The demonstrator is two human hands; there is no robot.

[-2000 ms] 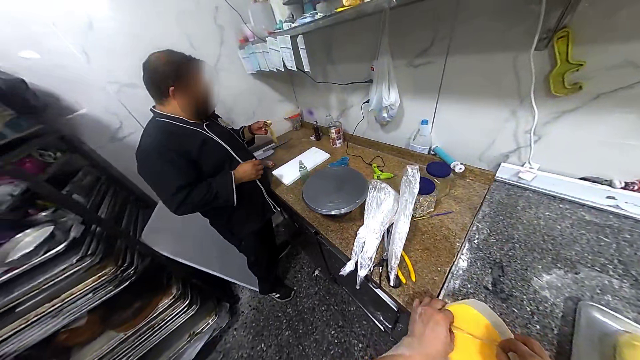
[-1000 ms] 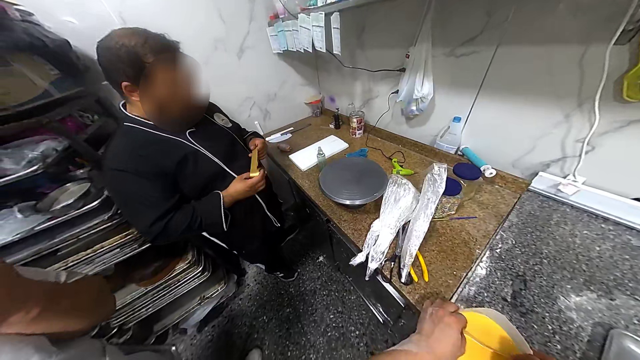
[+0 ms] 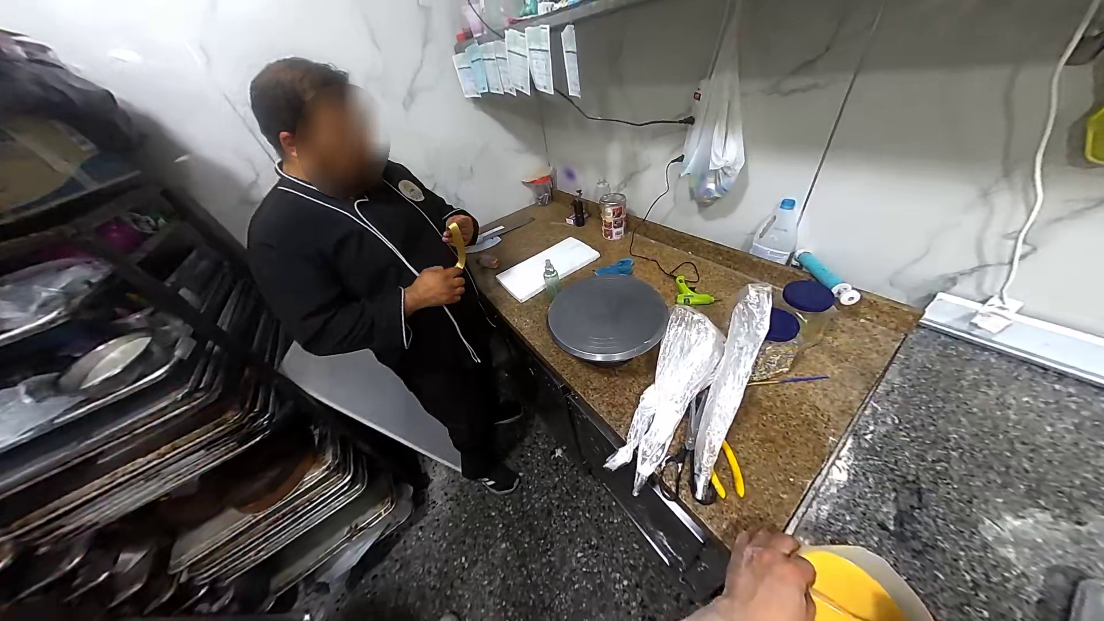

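At the bottom right of the head view, my left hand point(image 3: 768, 576) rests against the edge of a round yellow piece point(image 3: 849, 588), with its fingertips at the rim. What the yellow piece is cannot be told; a pale rim shows around its far side. My right hand is out of view. Ahead of my left hand, yellow-handled pliers point(image 3: 733, 468) and two foil-wrapped bundles point(image 3: 681, 371) lie on the brown counter. Beyond them are a grey round turntable point(image 3: 608, 317) and a green glue gun point(image 3: 693, 291).
A person point(image 3: 362, 250) in black stands left of the counter point(image 3: 798, 440), holding a yellow strip. Blue-lidded jars point(image 3: 808, 296), a white board point(image 3: 548, 268) and a plastic bottle point(image 3: 776, 233) are on the counter. A rack of metal trays point(image 3: 172, 431) stands at the left.
My right hand, seen at the yellow piece earlier, has left the view. The other person has raised the yellow strip between both hands. The view has swung left.
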